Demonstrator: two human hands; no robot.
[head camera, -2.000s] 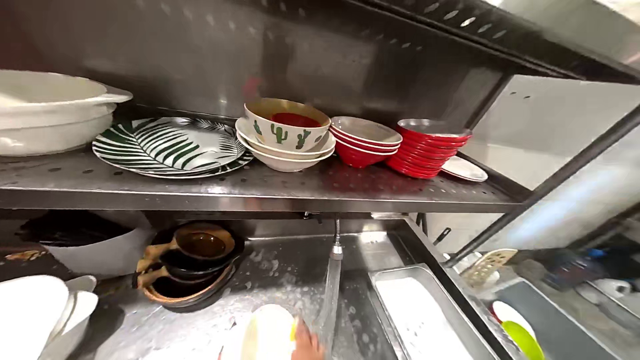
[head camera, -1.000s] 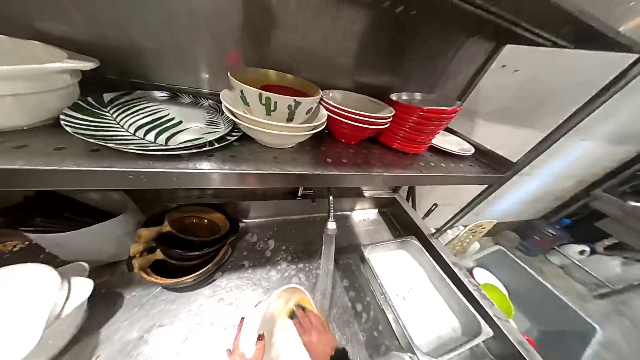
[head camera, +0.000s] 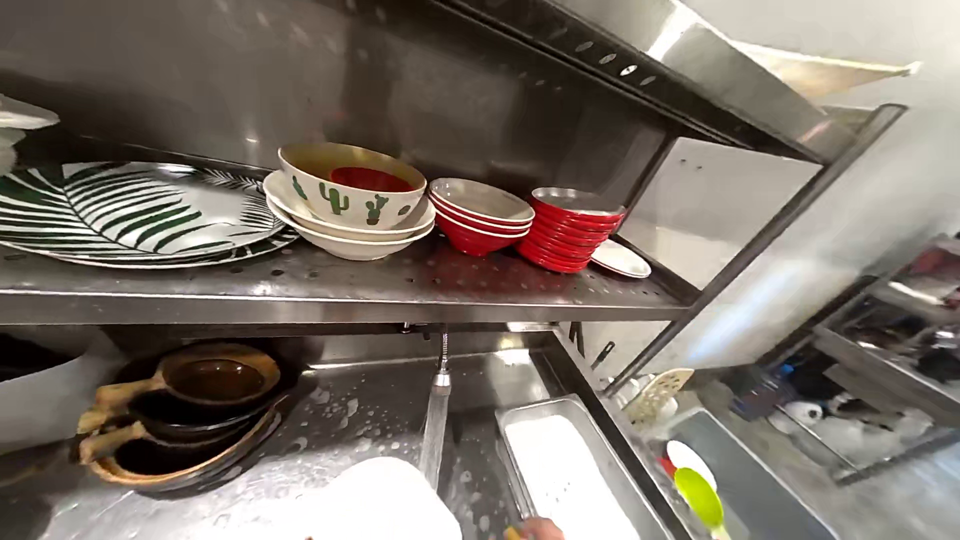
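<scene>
Only the fingers of my right hand (head camera: 543, 529) show at the bottom edge, over the near end of a metal tray (head camera: 514, 469) holding something white. A small yellow piece, likely a sponge (head camera: 513, 533), is at my fingertips; the rest is cut off. A white dish (head camera: 390, 499), overexposed, lies at the bottom centre of the steel sink (head camera: 337, 409), left of my hand. My left hand cannot be made out. Water runs from a spray faucet (head camera: 442, 382) behind the dish.
Brown and black handled pans (head camera: 217, 379) are stacked at left. A perforated steel shelf (head camera: 360, 289) crosses above the sink, with leaf-patterned plates (head camera: 150, 214), a cactus bowl (head camera: 349, 191) and red bowls (head camera: 574, 229). At right, a grey bin (head camera: 757, 465) holds a green spoon (head camera: 699, 496).
My right hand has moved off the white dish to the right, over the tray. My left hand, at the dish one second ago, has dropped out of sight.
</scene>
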